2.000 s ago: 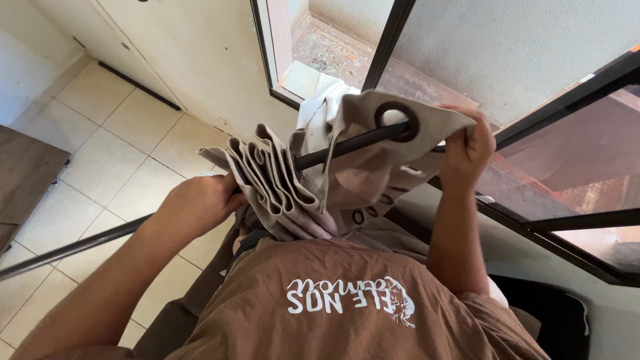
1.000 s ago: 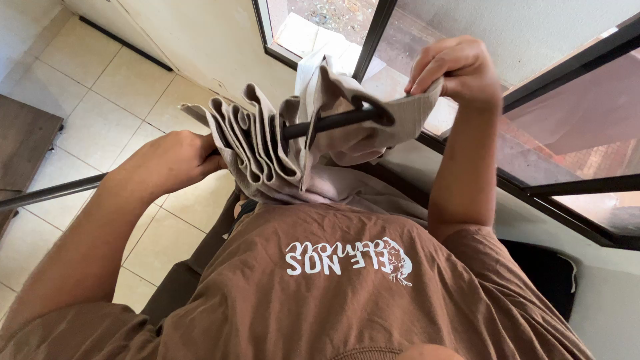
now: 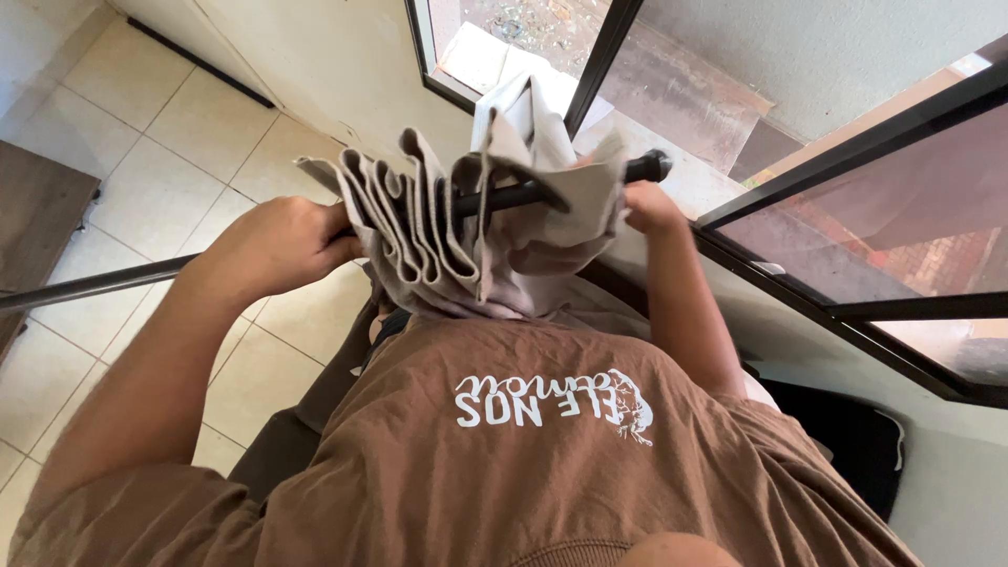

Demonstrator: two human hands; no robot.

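Observation:
A black curtain rod (image 3: 150, 275) runs from the left edge through the gathered folds of a beige grommet curtain (image 3: 425, 228). My left hand (image 3: 276, 244) is closed around the rod at the left side of the folds. The curtain's loose top edge hangs over the rod near its right end, where a dark end knob (image 3: 652, 166) sticks out past the fabric. My right hand (image 3: 650, 206) is just below that knob at the curtain's right edge, its fingers partly hidden by blurred cloth. The lower curtain lies toward my lap.
Black-framed window panes (image 3: 819, 303) stand at the right, close to my right arm. A wall (image 3: 331, 71) is ahead, with tiled floor (image 3: 197, 146) at the left. A wooden furniture top (image 3: 39, 213) is at the far left, and a black object (image 3: 827, 441) lies at the lower right.
My right hand has come down from its raised position a second ago. The rod's end knob now shows beyond the curtain edge. My left hand stays on the rod beside the folds.

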